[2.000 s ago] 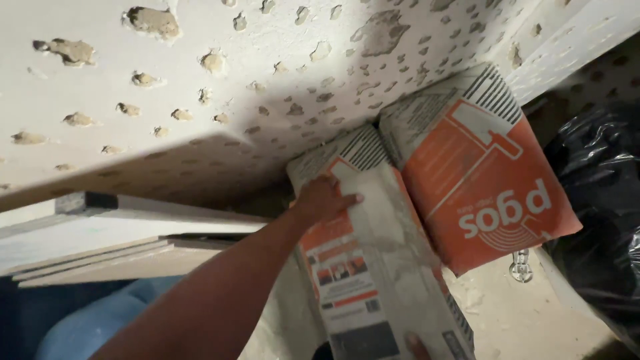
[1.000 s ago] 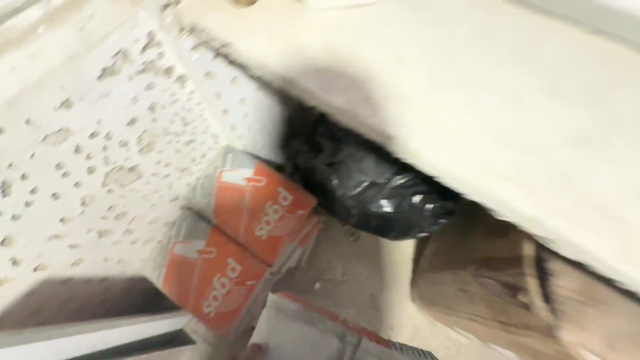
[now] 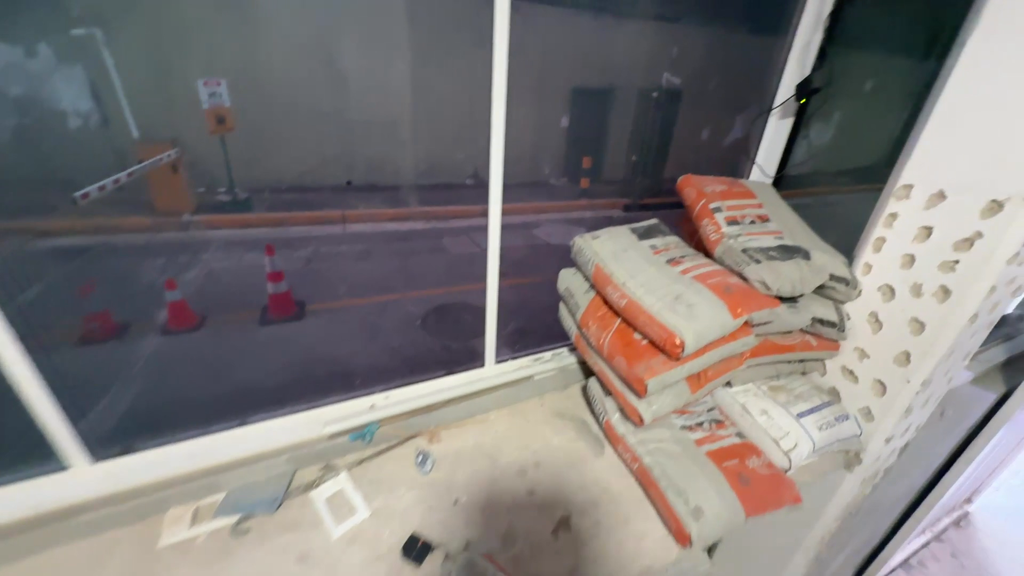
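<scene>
Neither of my hands shows in the head view now, so what they hold cannot be seen. Grey and orange paper bags [image 3: 672, 280] lie stacked in the corner by the window, several high. One bag [image 3: 768, 232] rests tilted on the rear pile, against the window side. The lowest bag [image 3: 680, 472] lies on the floor at the front of the stack. Beside it, against the pitted wall, is a white bag [image 3: 792, 416] with writing on it.
A white-framed window [image 3: 494, 184] spans the left, with traffic cones [image 3: 276, 288] seen through the glass. A white square frame [image 3: 340, 504], a grey flat piece [image 3: 254, 493] and a small black object [image 3: 416, 549] lie on the floor. A chipped wall [image 3: 912, 304] rises at right.
The view has swung far, from the bags by the pitted wall to the window corner. Two seconds ago a hand of mine lay on a bag; no hand is in view now.
</scene>
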